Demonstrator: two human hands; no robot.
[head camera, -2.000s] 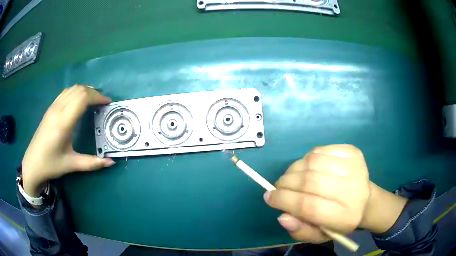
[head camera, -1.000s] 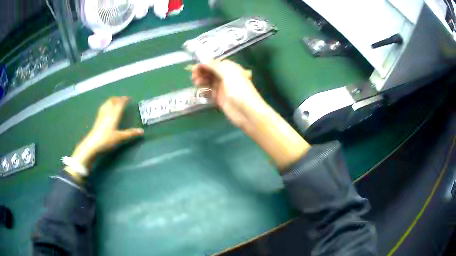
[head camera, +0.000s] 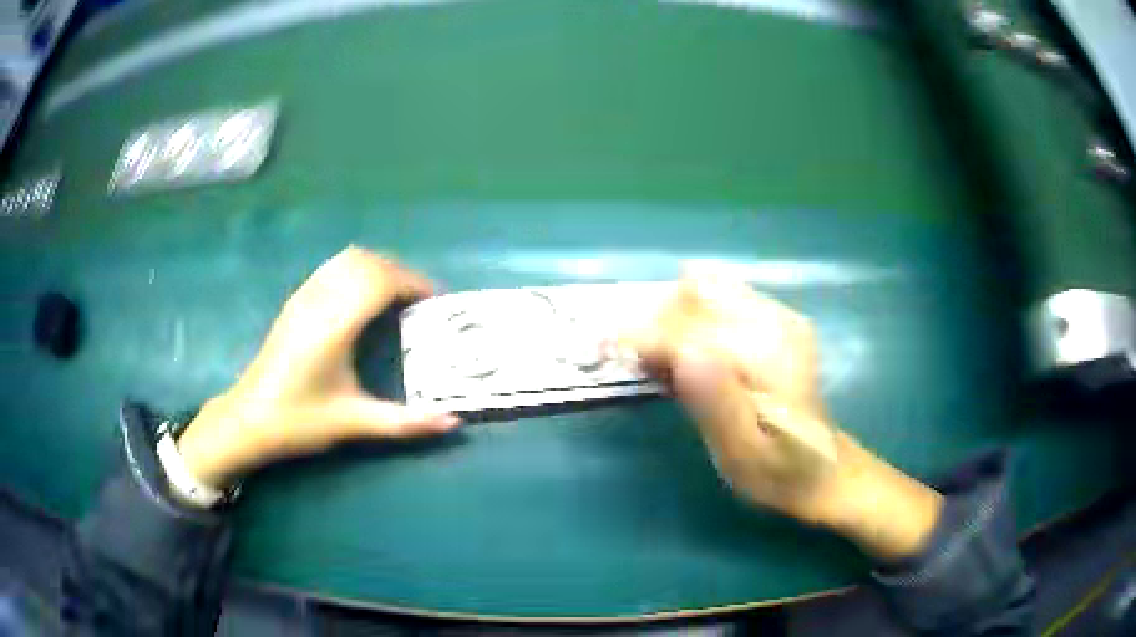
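Note:
A silver-white three-ring plate (head camera: 523, 342) lies on the shiny blue-green mat, blurred and bright with glare. My left hand (head camera: 312, 367) grips its left end, with fingers at the back edge and thumb at the front edge. My right hand (head camera: 747, 380) is over the plate's right part, its fingertips at the plate face, and hides the right end. The right hand is blurred. A small dark spot shows at it, but I cannot make out a brush or tell what it holds.
Another ringed plate (head camera: 193, 147) lies on the green belt (head camera: 561, 112) at the upper left, with part of one more at the left edge. A black object (head camera: 57, 325) is at far left. A silver bracket (head camera: 1086, 330) is at right. Small metal parts lie at the upper right.
My hands have come back from the belt to the mat, and a plate is now between them. The view has swung down, with the fan and white machine out of view.

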